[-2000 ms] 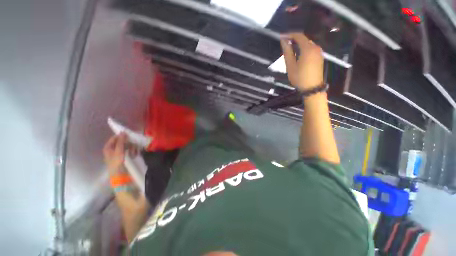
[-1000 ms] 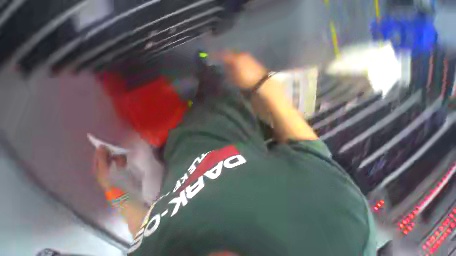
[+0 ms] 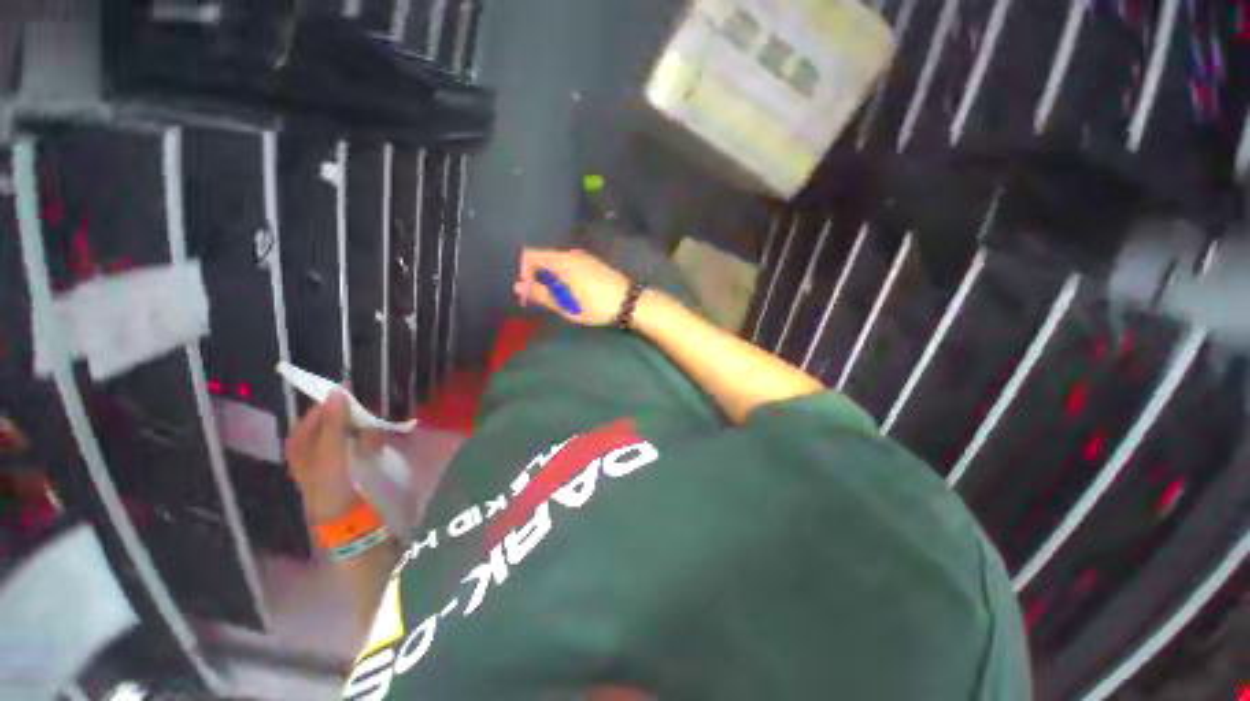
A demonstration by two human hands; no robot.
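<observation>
My left hand, with an orange band at the wrist, is at the left and holds a folded or curled white paper. My right hand, with a dark bead bracelet, is near the middle in front of my green shirt. Its fingers are curled and a bright blue pen lies in it. The writing on the paper cannot be read.
Racks with pale shelf edges stand on the left and right, some with red lights. Papers hang on the left rack. A pale box is ahead. A red thing is partly hidden beyond my body.
My right hand has left the rack shelf and come down in front of my body. The view has turned, with racks on both sides. My left hand still holds the paper.
</observation>
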